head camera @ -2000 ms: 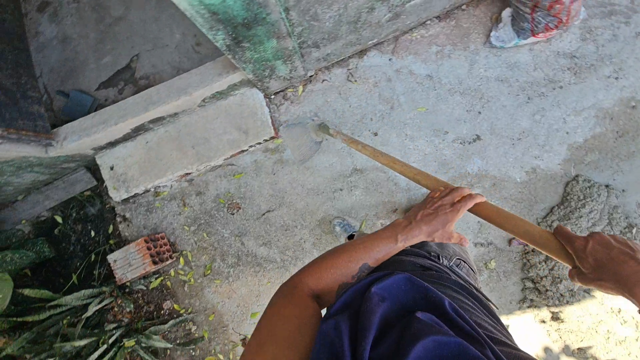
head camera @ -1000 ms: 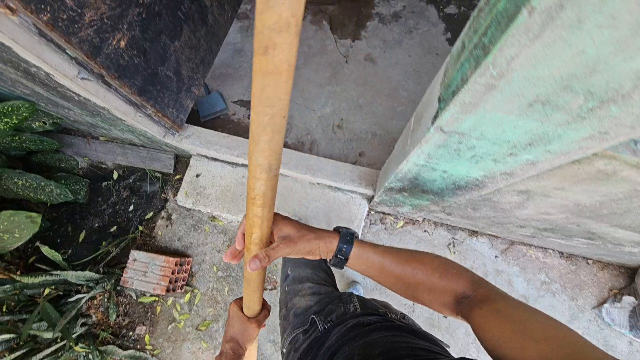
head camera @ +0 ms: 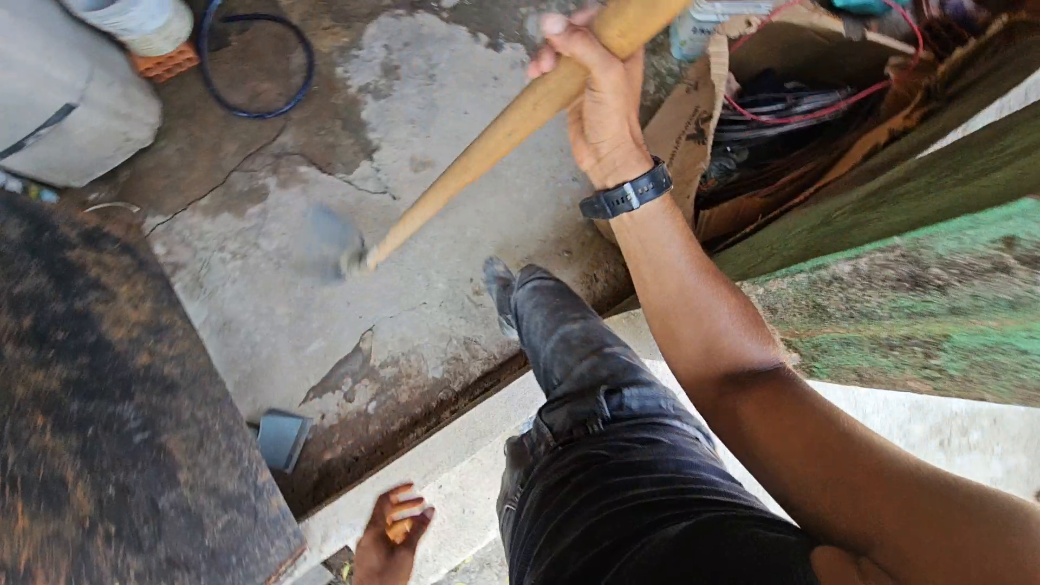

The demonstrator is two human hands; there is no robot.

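My right hand (head camera: 597,89), with a dark watch on its wrist, is wrapped around the thick wooden handle (head camera: 504,130) of a long tool at the upper middle. The handle slants down to the left and narrows toward a blurred grey metal blade (head camera: 329,242), over the concrete floor (head camera: 439,219). The blur hides whether it is a hoe or another tool, and whether the blade touches the floor. At the lower left, my left hand (head camera: 392,532) is off the handle, its fingers loosely curled and nothing clearly held. It is over the pale doorway sill (head camera: 463,487).
A dark stained board (head camera: 122,390) fills the left side, beside a grey-blue dustpan-like object (head camera: 283,439). A large grey container (head camera: 73,97) and a coiled blue hose (head camera: 305,73) are at upper left. A torn cardboard box (head camera: 682,130) and a green-stained wall (head camera: 910,309) are at right.
My left hand has come off the handle, which both hands held earlier. The tool's blade end is now over the floor beyond the sill. The view has moved a lot toward the doorway.
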